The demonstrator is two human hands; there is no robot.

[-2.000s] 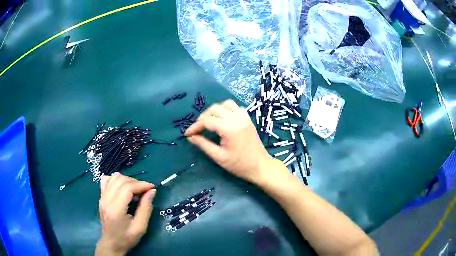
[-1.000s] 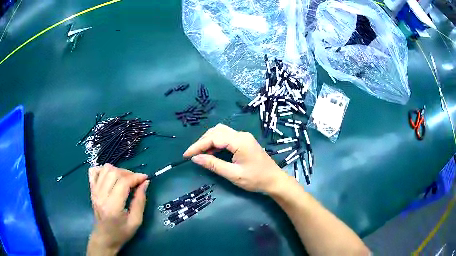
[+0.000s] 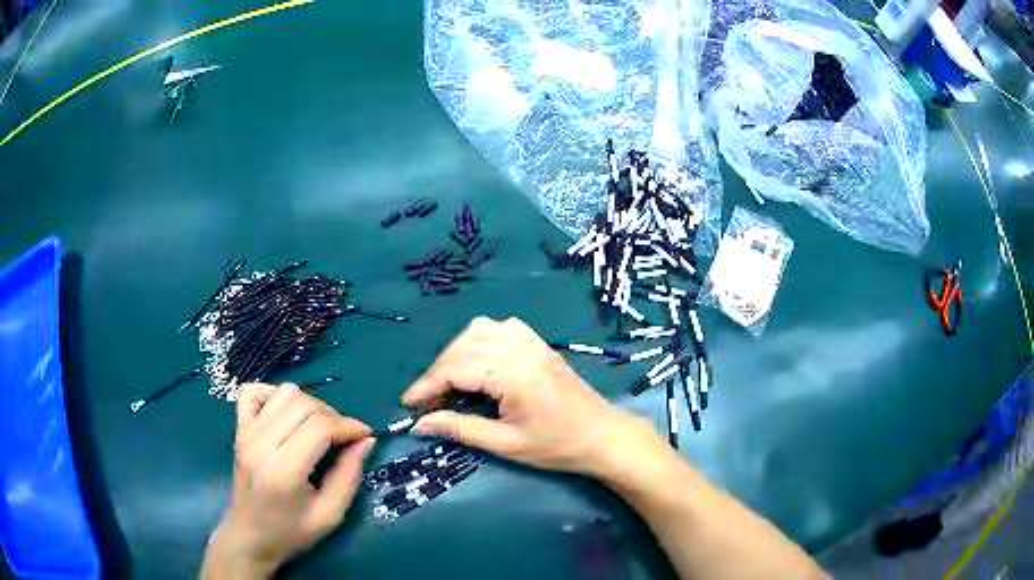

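My left hand [image 3: 293, 465] and my right hand [image 3: 505, 397] are bare and pinch the two ends of one sleeved lead [image 3: 397, 426]; its white band shows between the fingertips, the rest is hidden in the hands. The small bundle of sleeved leads [image 3: 425, 482] lies just below, partly under my right hand. The heap of thin black wire leads [image 3: 278, 323] with ring ends lies above my left hand. Short black tubes [image 3: 442, 270] lie scattered above my right hand. The pile of black-and-white sleeves [image 3: 641, 244] is to the right.
A large clear bag [image 3: 533, 102] stands behind the sleeve pile, with a second clear bag [image 3: 833, 170] to its right. A small clear packet [image 3: 748, 272] lies beside the pile. Red-handled scissors [image 3: 943, 299] lie at right. A blue tray [image 3: 40, 419] is at the left edge. White scraps [image 3: 181, 79] lie upper left.
Two seconds ago my right hand was at the short black tubes. It has moved down to the lead in my left hand, then lower and closer to my left hand.
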